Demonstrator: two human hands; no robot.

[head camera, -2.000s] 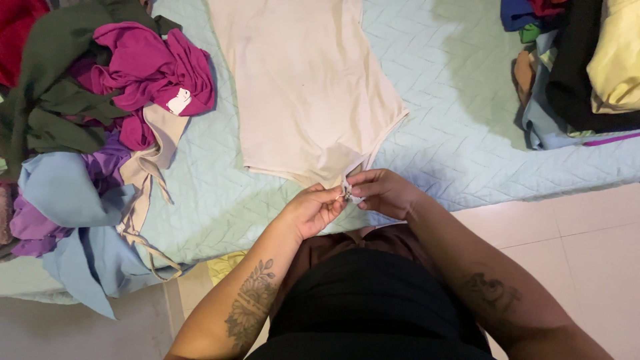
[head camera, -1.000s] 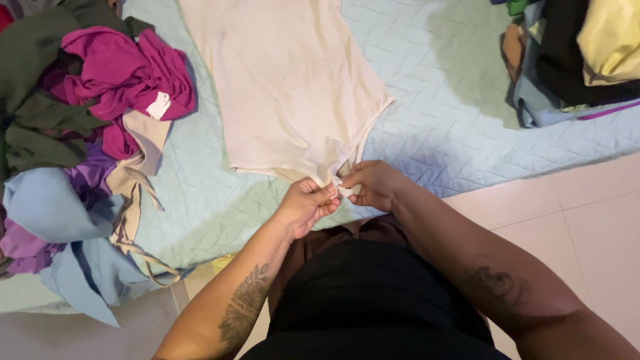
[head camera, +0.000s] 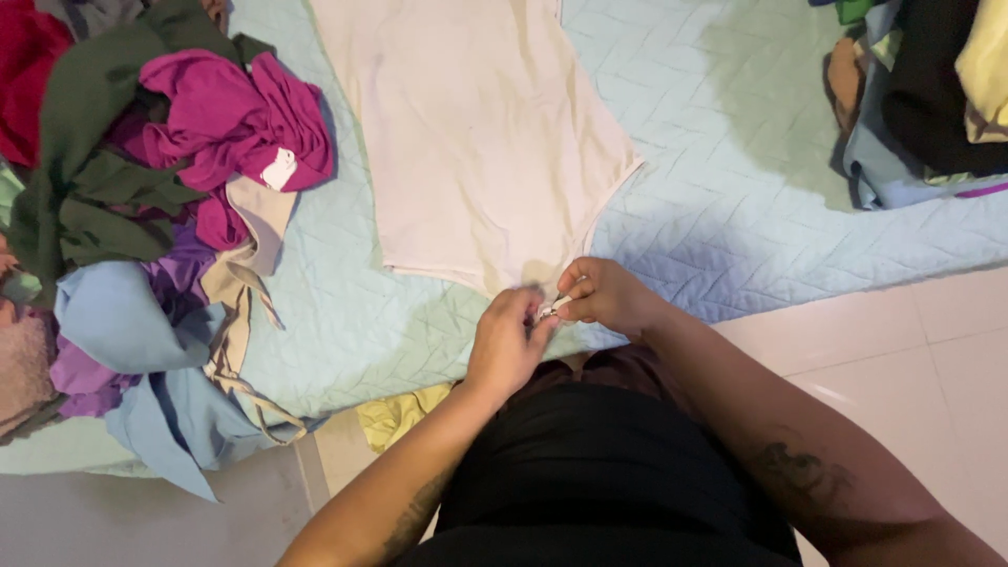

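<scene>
A pale cream bodysuit (head camera: 480, 150) lies flat on a light blue quilted bedspread (head camera: 677, 102), its narrow crotch end toward me. My left hand (head camera: 510, 335) pinches that end between thumb and fingers. Close beside it on the right, my right hand (head camera: 605, 298) grips the same end with its fingertips. Small metallic-looking fasteners (head camera: 548, 313) show between the two hands; their exact state cannot be told. My fingers partly hide the end of the cloth.
A heap of clothes with a magenta garment (head camera: 228, 110) and a light blue garment (head camera: 130, 315) covers the left side. Folded clothes, one black (head camera: 933, 87), lie at the upper right. Yellow cloth (head camera: 402, 413) is below the bed's edge, above a tiled floor (head camera: 874, 331).
Both hands stay at the crotch end of the bodysuit. The fingers have shifted, and metallic fasteners now show more plainly between them.
</scene>
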